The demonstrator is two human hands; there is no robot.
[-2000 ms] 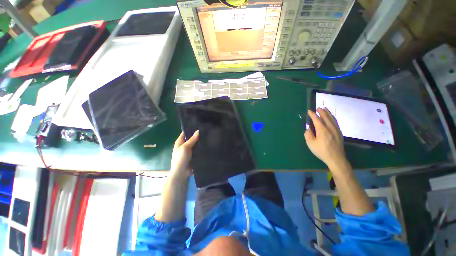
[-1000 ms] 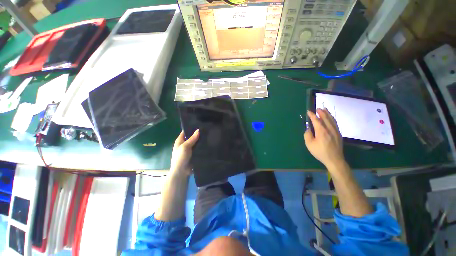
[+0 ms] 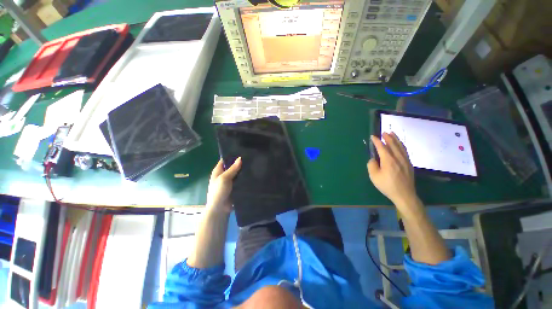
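A dark tablet or panel [image 3: 264, 172], unlit, is held by its left edge in my left hand [image 3: 224, 184], thumb on its face, at the bench's front edge. A lit tablet [image 3: 439, 148] with a white screen and small coloured icons lies on the bench at the right. My right hand [image 3: 392, 166] rests at its left end, fingertips over the left part of the screen and border. My right hand does not grip it; whether the fingertips press the glass cannot be told.
An oscilloscope [image 3: 369, 45] stands behind, with a label sheet [image 3: 269, 107] below it. A blue pick [image 3: 312, 153] lies mid-bench. A bagged panel [image 3: 150, 134] overlaps a white tray [image 3: 130, 75] at left. A clear sleeve [image 3: 496, 130] and blue cable [image 3: 417, 90] are at right.
My right hand's fingers have shifted very slightly at the left end of the lit tablet. My left hand and the dark tablet look unmoved.
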